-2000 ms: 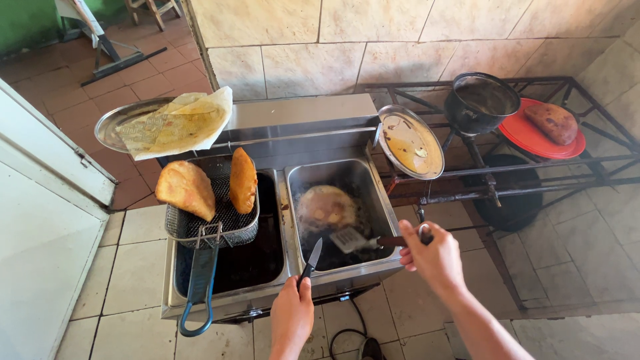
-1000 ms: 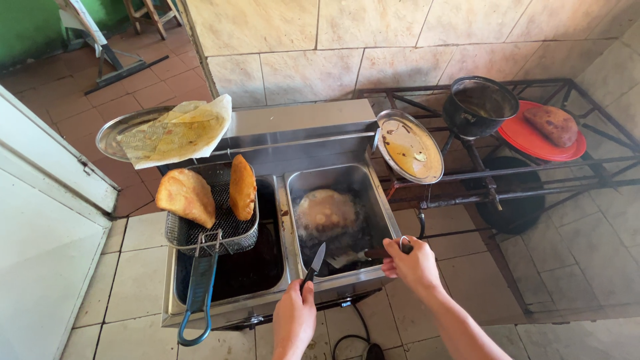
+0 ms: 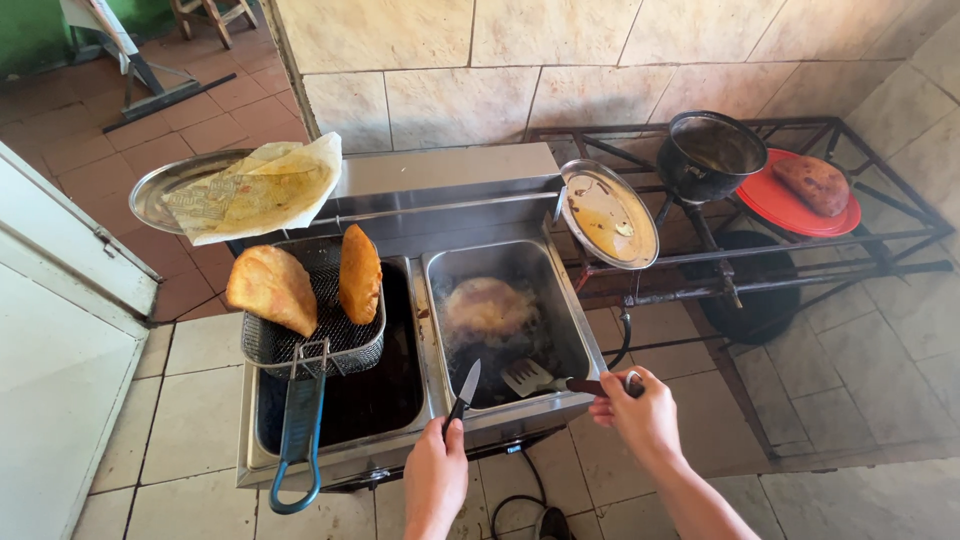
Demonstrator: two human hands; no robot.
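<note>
My left hand point(image 3: 436, 474) grips a small knife point(image 3: 466, 390) with a black handle, its blade pointing up at the front edge of the right fryer well. In my right hand point(image 3: 641, 412) is the dark handle of a slotted spatula point(image 3: 526, 377), whose head is low in that well, near its front. A folded pastry point(image 3: 489, 306) fries in bubbling oil behind the spatula head, apart from it. Over the left well point(image 3: 371, 405) rests a wire fryer basket point(image 3: 330, 349) with a blue handle, holding two golden fried pastries point(image 3: 274, 289), point(image 3: 360, 275).
An oval metal tray point(image 3: 161, 187) with greasy paper point(image 3: 259, 191) stands behind the basket. Right of the fryer are an oily metal plate point(image 3: 611, 217), a metal burner frame point(image 3: 795, 279), a black pot point(image 3: 709, 161) and a red plate point(image 3: 799, 221) with a browned pastry point(image 3: 814, 185). Steam rises.
The spatula was raised at the front of the right well two seconds ago; its head is now lower in the oil. The knife remains in my left hand.
</note>
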